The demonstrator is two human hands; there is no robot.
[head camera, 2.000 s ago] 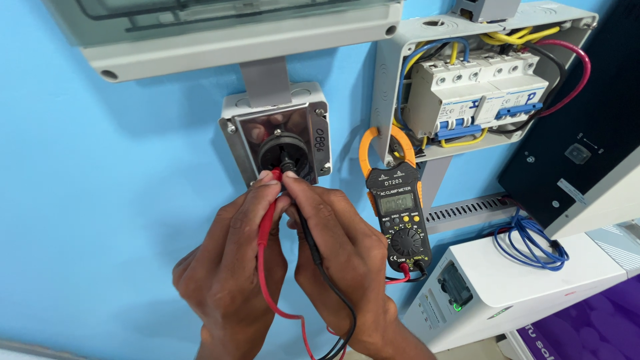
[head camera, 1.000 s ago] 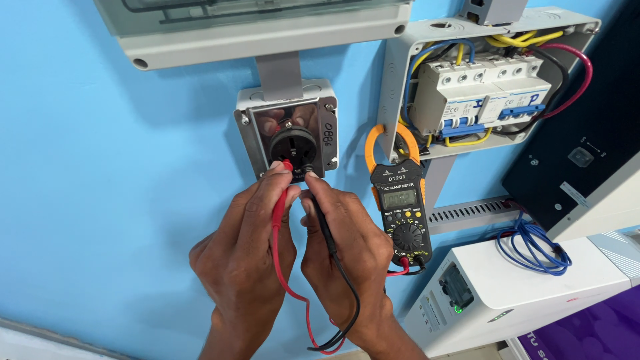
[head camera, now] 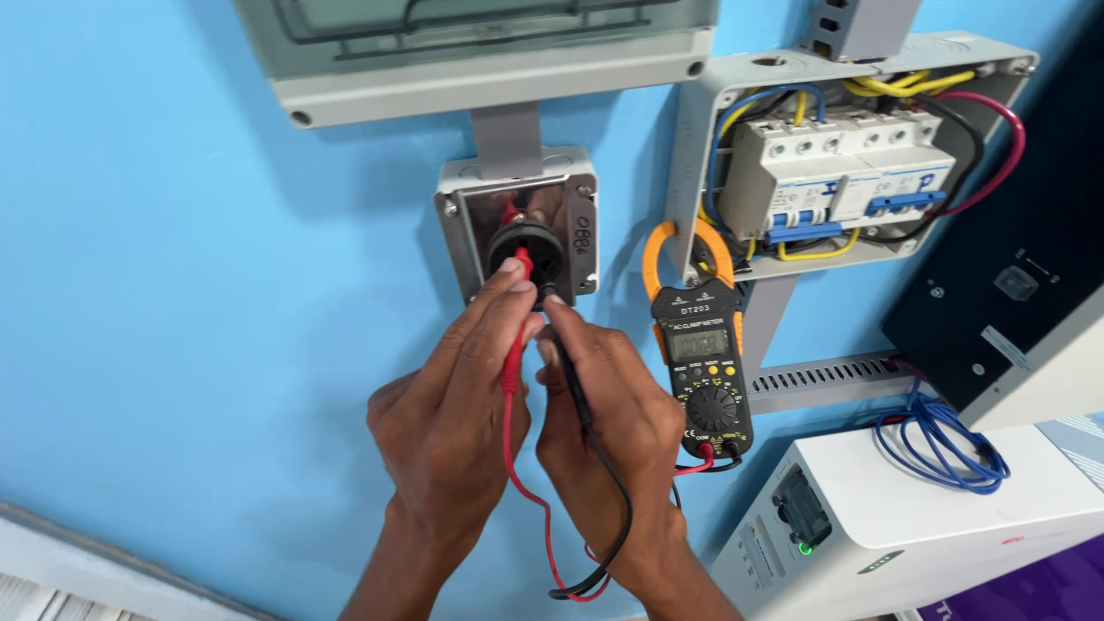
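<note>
My left hand (head camera: 457, 379) pinches the red test probe (head camera: 514, 358), its front end at the round black socket (head camera: 523, 237) on a metal-faced wall box. Beside it, my right hand (head camera: 608, 405) grips the black test probe (head camera: 569, 371) at the socket's lower right edge; the tips of both probes are hidden. Red and black leads hang below the hands. An orange and black AC clamp meter (head camera: 703, 371) hangs by its jaw from the lower left edge of the open breaker box, with a red and a black plug in its bottom. Its display is lit too faintly to read.
The open grey breaker box (head camera: 690, 155) holds breakers (head camera: 837, 181) and coloured wires. An enclosure with a clear cover (head camera: 500, 78) is above the socket. At the right are a dark panel (head camera: 975, 285), slotted trunking (head camera: 819, 379), and a white unit (head camera: 949, 509) bearing a coiled blue cable (head camera: 944, 444).
The red probe in my left hand has moved up to a higher part of the socket face since one second ago. My right hand still holds the black probe at the socket.
</note>
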